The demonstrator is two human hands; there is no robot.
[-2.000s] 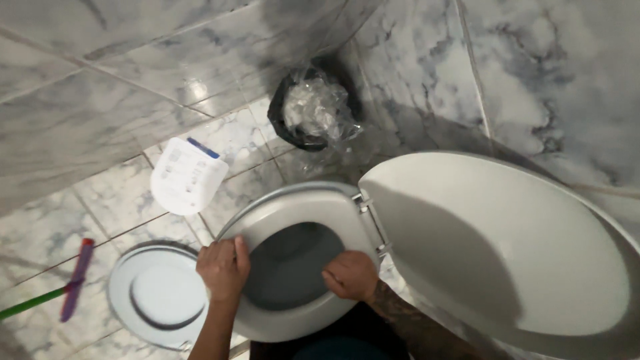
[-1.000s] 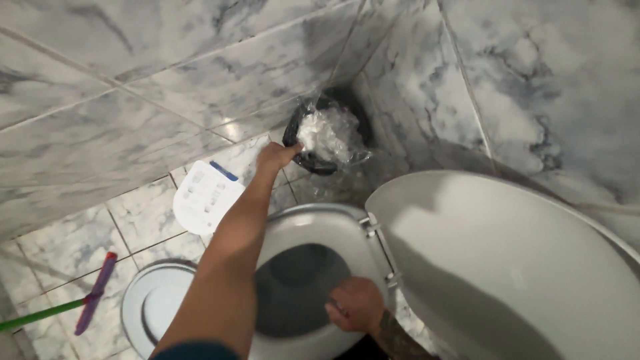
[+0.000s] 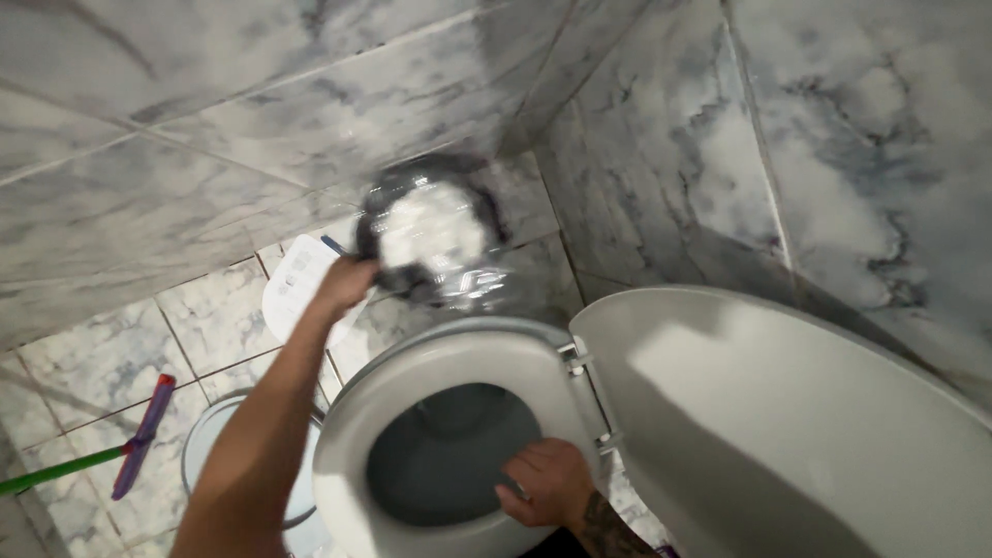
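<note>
My left hand (image 3: 349, 283) grips the rim of a dark-lined waste bin (image 3: 496, 213), whose clear plastic and white contents (image 3: 434, 229) are blurred. Over the right side of the toilet seat (image 3: 434, 349) is my right hand (image 3: 549, 482), fingers loosely curled, with nothing seen in it. The seat lies down on the bowl, and the raised toilet lid (image 3: 775, 403) leans to the right on its hinges (image 3: 593, 395). Grey shadow fills the bowl opening (image 3: 449, 457).
A white plastic lid-like piece (image 3: 298, 283) with printing lies on the tiled floor behind my left wrist. A round pale lid or basin (image 3: 209, 442) is partly behind my forearm. At the left lies a purple squeegee head (image 3: 145, 438) with a green handle (image 3: 70, 471). Marble-patterned walls (image 3: 659, 155) meet behind the bin.
My left hand has left the toilet seat and taken hold of the bin's rim; the bin has since moved left, over toward the white piece. My right hand remains by the seat's right side.
</note>
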